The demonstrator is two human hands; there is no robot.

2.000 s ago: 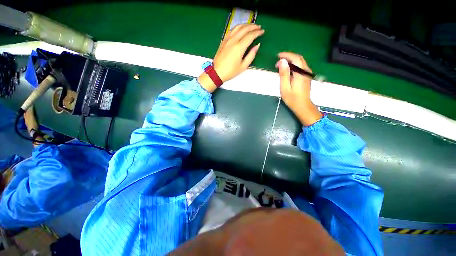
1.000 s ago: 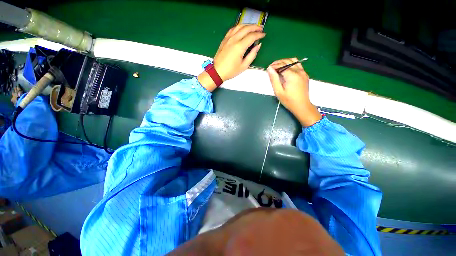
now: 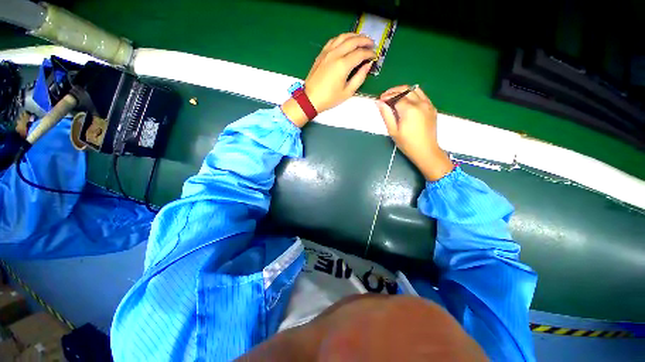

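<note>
My left hand rests over the white rail and the green belt, fingers curled; whether it pinches a small piece is hidden. An electronic unit with a silver-white face and yellow edges lies on the belt just beyond its fingertips, partly behind them. My right hand is at the rail to the right of my left hand. It holds tweezers, a thin dark stick with a pale tip pointing up and right.
The white rail runs between the belt and bench. Black trays lie at right. A soldering station, iron and brown cup are at left, beside another person's blue sleeve.
The unit and black trays have moved right. My right hand has shifted slightly left and turned the tweezers from pointing down-right to up-right. The neighbour's sleeve has moved. My left hand has barely moved.
</note>
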